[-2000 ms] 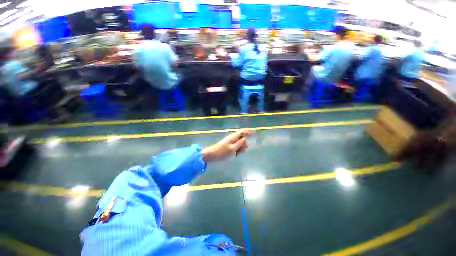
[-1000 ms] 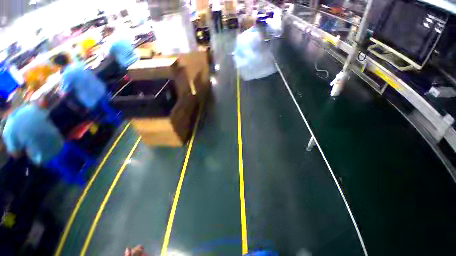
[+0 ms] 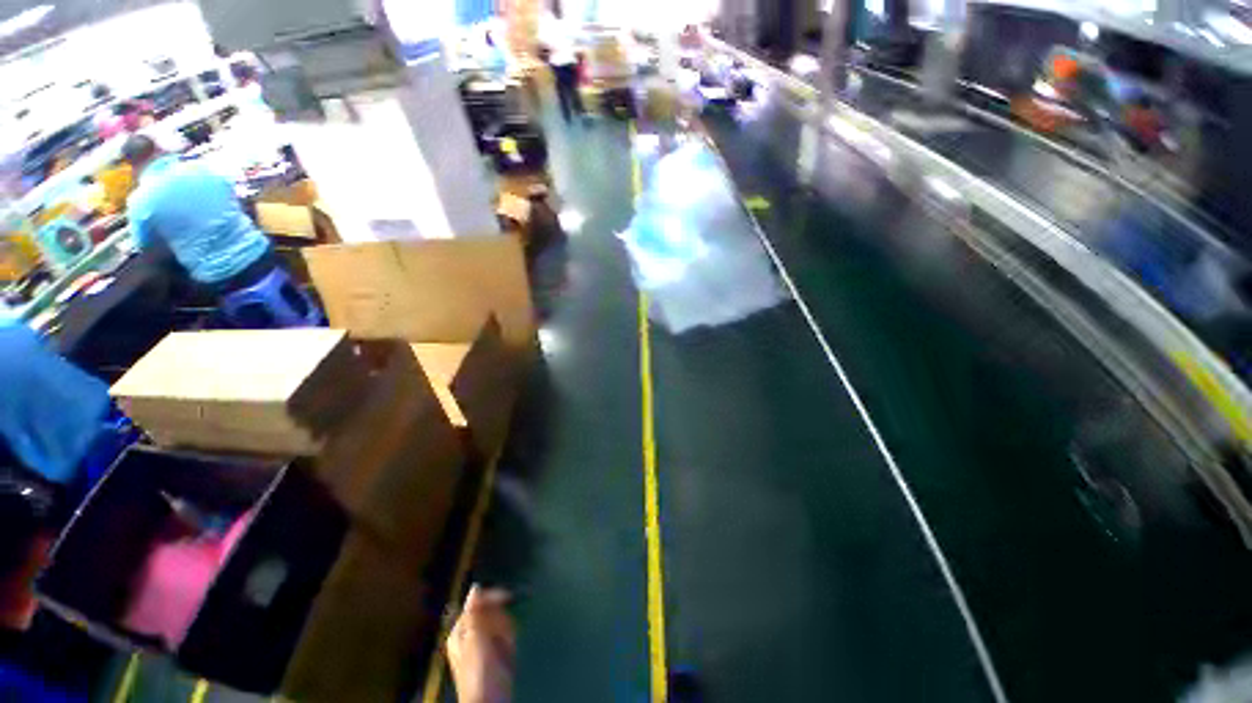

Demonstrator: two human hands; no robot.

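Observation:
My bare left hand point(image 3: 481, 643) is small and blurred at the bottom edge, left of the middle, over the floor beside the cartons. No held object shows, and its finger pose is unclear. My right hand is out of the picture. Nearest on the left, a black bin point(image 3: 83, 549) holds something pink point(image 3: 172, 584) and a small pale item. A closed brown carton point(image 3: 227, 392) sits behind it, beside a carton with raised flaps point(image 3: 426, 286).
A bulky pale blue-and-white shape point(image 3: 700, 247), blurred, stands in the aisle ahead between yellow and white floor lines. Seated people in blue point(image 3: 206, 220) are on the left, near a white pillar point(image 3: 398, 165). A long rail-edged line point(image 3: 1016, 227) runs along the right.
The view has turned from the seated workers to the aisle, then moved forward. The cartons and pale shape are nearer. My left hand shows slightly higher and further right than a second ago.

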